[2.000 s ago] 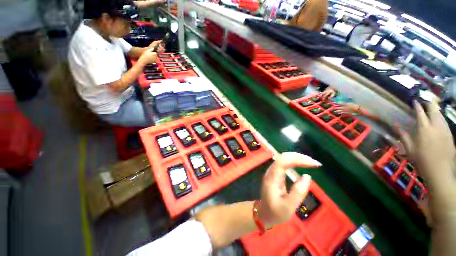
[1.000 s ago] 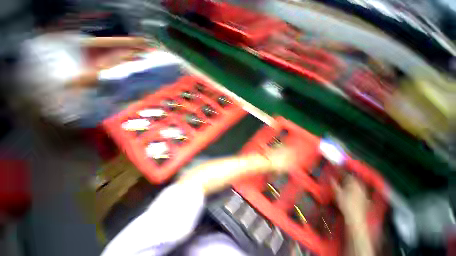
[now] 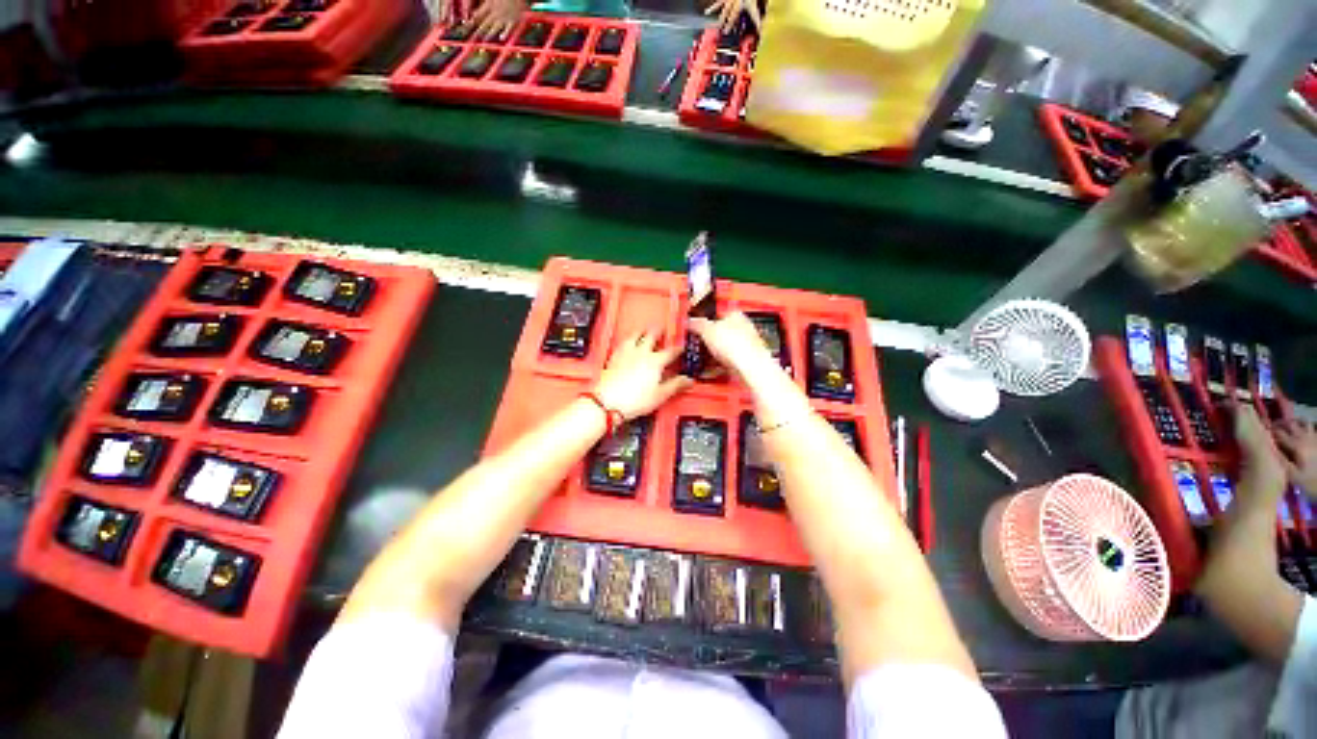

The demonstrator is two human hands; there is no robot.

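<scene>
An open flip phone stands with its lit screen raised over the back row of the red-orange tray in front of me. My right hand is closed around its lower half from the right. My left hand is at its left side, fingers bent with tips close to the phone; whether they grip it is unclear. The lower half is mostly hidden by my fingers. Closed dark phones, such as the one at the back left, lie in other pockets. The pocket left of the open phone is empty.
A second phone tray is at left, a third at right beside another person's hands. Flat brown-black rectangles line the near edge. A pink fan and white fan stand right. A yellow basket hangs beyond the green belt.
My view has swung right, bringing the middle tray to the centre and the fans into view. Both hands, earlier apart, have come together at the open phone.
</scene>
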